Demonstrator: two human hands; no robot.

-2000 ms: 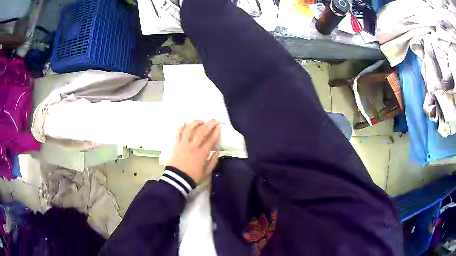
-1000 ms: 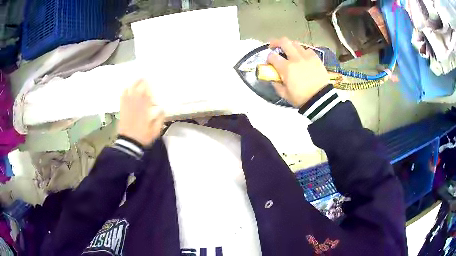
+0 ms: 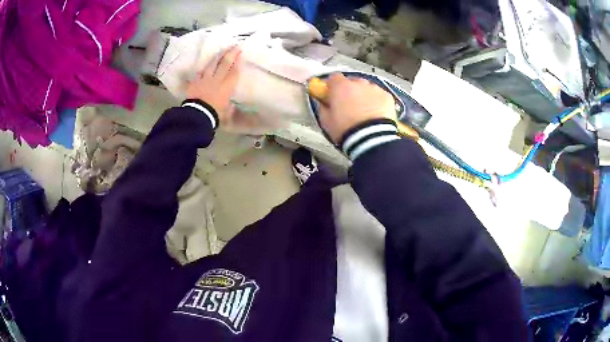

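A cream garment (image 3: pixel 271 97) lies lengthwise over the narrow pressing board, partly folded at its far edge. My left hand (image 3: pixel 219 83) lies on the garment near the board's left end, fingers spread, no object seen in it. My right hand (image 3: pixel 361 103) is closed around the yellow-orange handle of the steam iron (image 3: pixel 316 89). The iron is on the garment at the middle of the board; the hand and sleeve hide much of it. A stiff white panel (image 3: pixel 461 107) lies on the board to the right of the iron.
Magenta garments (image 3: pixel 60 67) are heaped at the board's left end. A blue hose (image 3: pixel 461 162) and coiled yellow cord trail right from the iron. Beige garments (image 3: pixel 194 220) lie on the floor. A bench (image 3: pixel 495 70) edge is at the upper right, a blue crate (image 3: pixel 558 307) at the lower right.
The view has swung toward the board's left end. The right hand, with the iron, has moved left along the garment. The left hand has opened out flat, farther toward that end.
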